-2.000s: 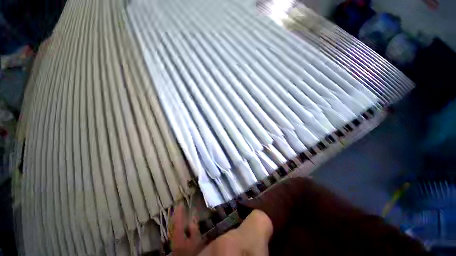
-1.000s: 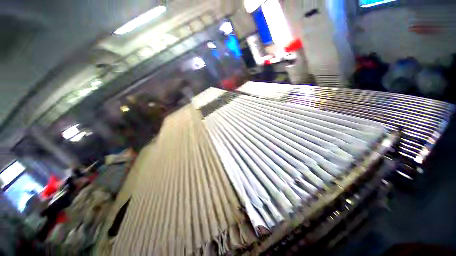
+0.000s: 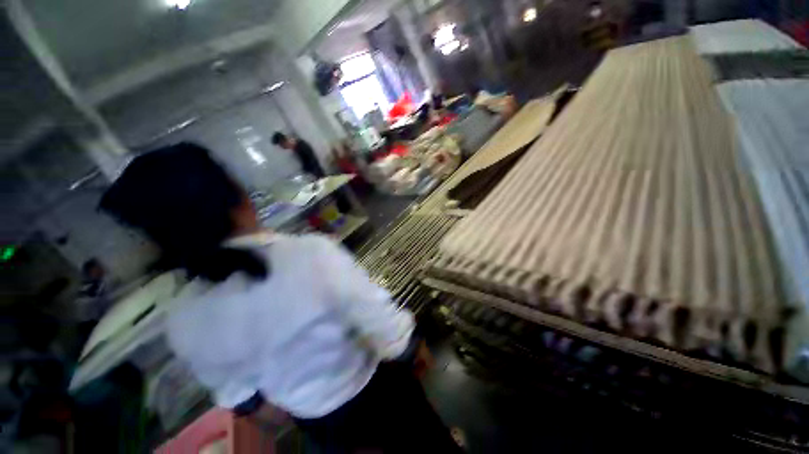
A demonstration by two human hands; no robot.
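The beige fabric panel (image 3: 621, 195) lies in long parallel ridges over the stacked rack at the right, its near end puckered into small folds. Part of the white fabric panel (image 3: 776, 133) lies beside it at the right edge of the picture. The rack's end bar (image 3: 568, 321) runs below the beige panel's near end, with dark layers beneath it. Neither of my hands is in the picture. The view is blurred.
A person in a white top (image 3: 284, 319) stands close at the left, beside an orange-pink tub (image 3: 208, 433). Bare metal tubes (image 3: 399, 253) of a lower rack lie left of the stack. Behind are a worktable (image 3: 341, 191), piled cloth (image 3: 412, 164) and another person (image 3: 302, 152).
The view has swung left, so the panels now sit at the right and the person in white has come into view. My hand, seen at the panel end two seconds ago, is gone.
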